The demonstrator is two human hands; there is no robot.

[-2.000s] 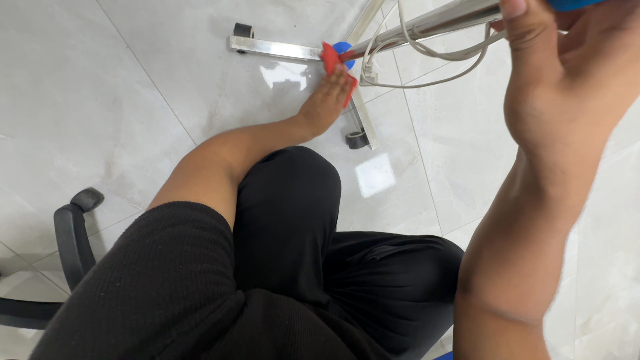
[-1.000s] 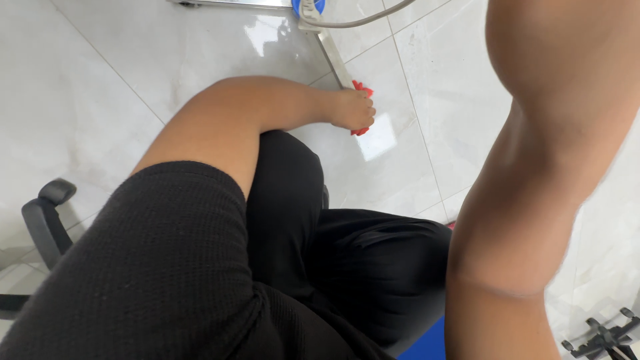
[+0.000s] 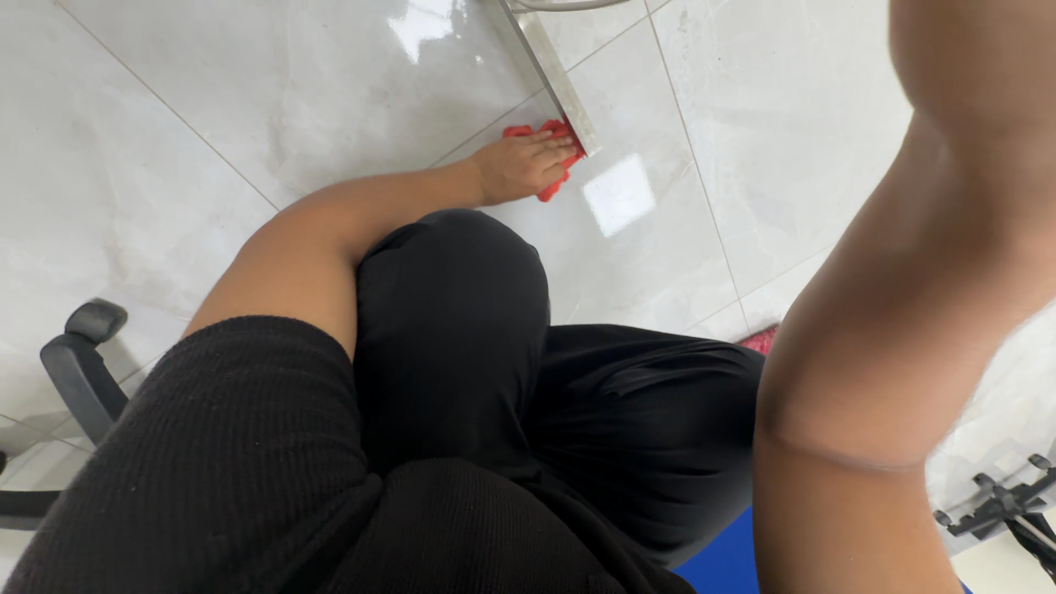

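Observation:
My left hand (image 3: pixel 524 169) holds a crumpled red cloth (image 3: pixel 551 190) low over the tiled floor. The cloth touches the side of a flat metal leg (image 3: pixel 559 87) near its free end, with my fingers spread over it. Only part of the leg shows, since it runs out past the top edge. Of my right side the bare arm alone is seen, raised and bent along the right edge; my right hand is outside the view, so what it touches is hidden.
A pale cable (image 3: pixel 569 5) crosses at the top. To the left stands a black chair base with a caster (image 3: pixel 96 320). Another black wheeled base (image 3: pixel 1002 499) is at the lower right. A blue surface (image 3: pixel 726 557) shows below my leg, and a red patterned edge (image 3: pixel 761 339) beside my knee.
My left hand has moved with the red cloth from the blue-marked hub of the wheeled base to a leg's end. My right hand, seen earlier by the metal pole, has left the view, which has shifted.

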